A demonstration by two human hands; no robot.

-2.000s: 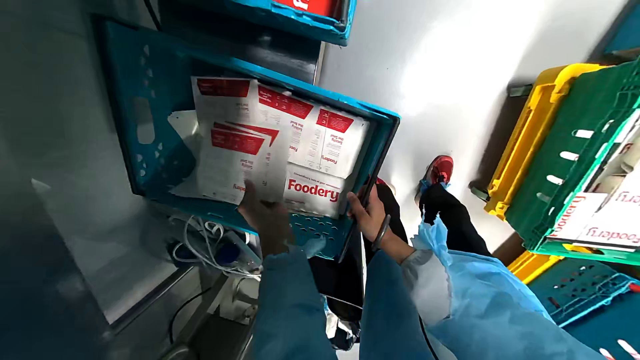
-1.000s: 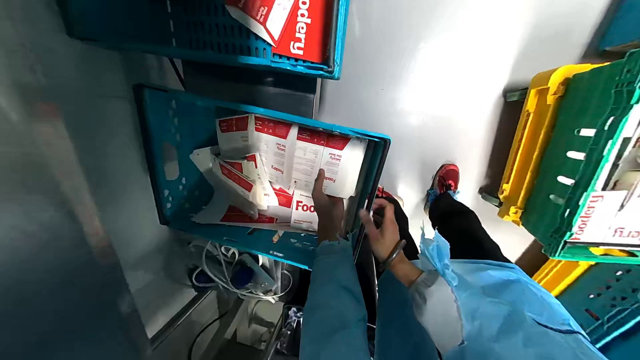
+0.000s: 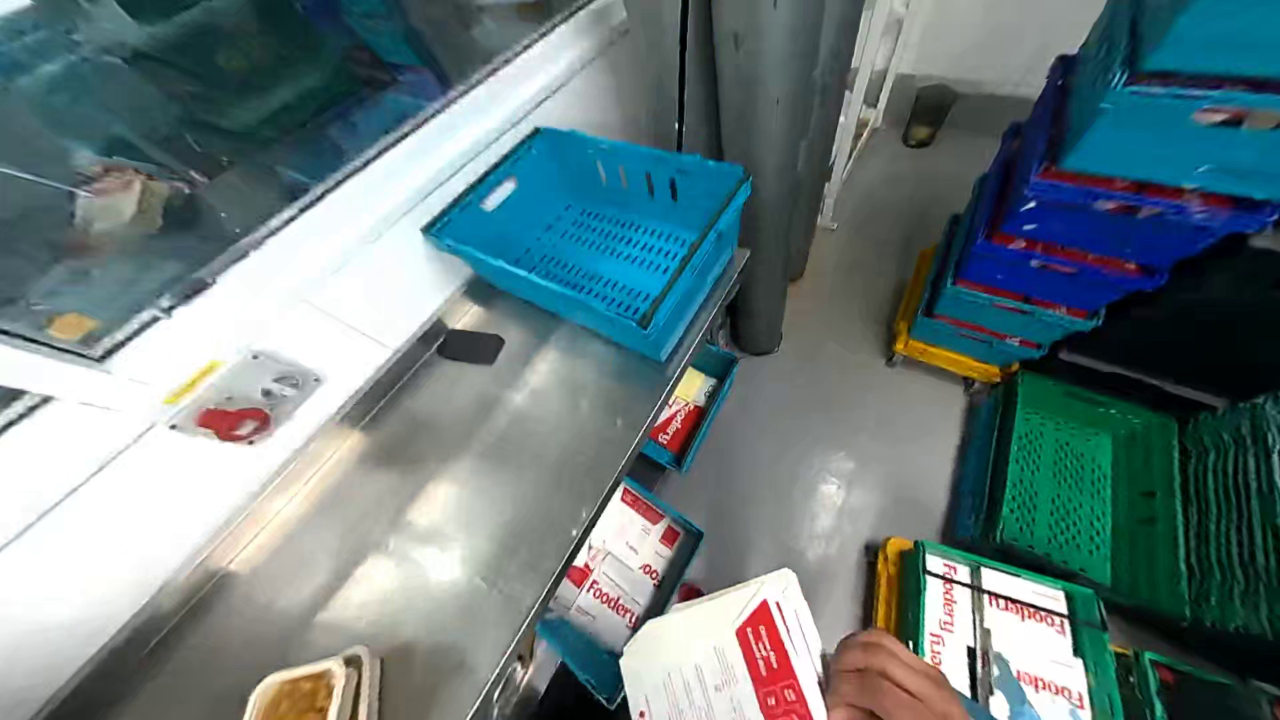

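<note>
My right hand (image 3: pixel 885 678), at the bottom edge right of centre, grips the edge of a small stack of white and red printed cardboard sleeves (image 3: pixel 725 655). My left hand is not in view. Left of the sleeves, below the steel worktop (image 3: pixel 440 480), a teal plastic crate (image 3: pixel 665 600) holds more white and red printed card pieces (image 3: pixel 610 580). An empty blue plastic crate (image 3: pixel 600 255) rests on the far end of the worktop. Two food trays (image 3: pixel 305 692) with brown contents, partly cut off, are at its near end.
Beyond the low crate is another teal crate (image 3: pixel 715 400) with red card. At the right are a green crate of printed cartons (image 3: pixel 1000 630), an empty green crate (image 3: pixel 1090 490) and stacked blue crates (image 3: pixel 1060 260) on a yellow dolly. A grey column (image 3: pixel 770 170) stands past the worktop.
The view has swung up to the worktop. Both hands were at the teal crate of card earlier; now my right hand holds a stack of sleeves outside it, and my left hand is out of view.
</note>
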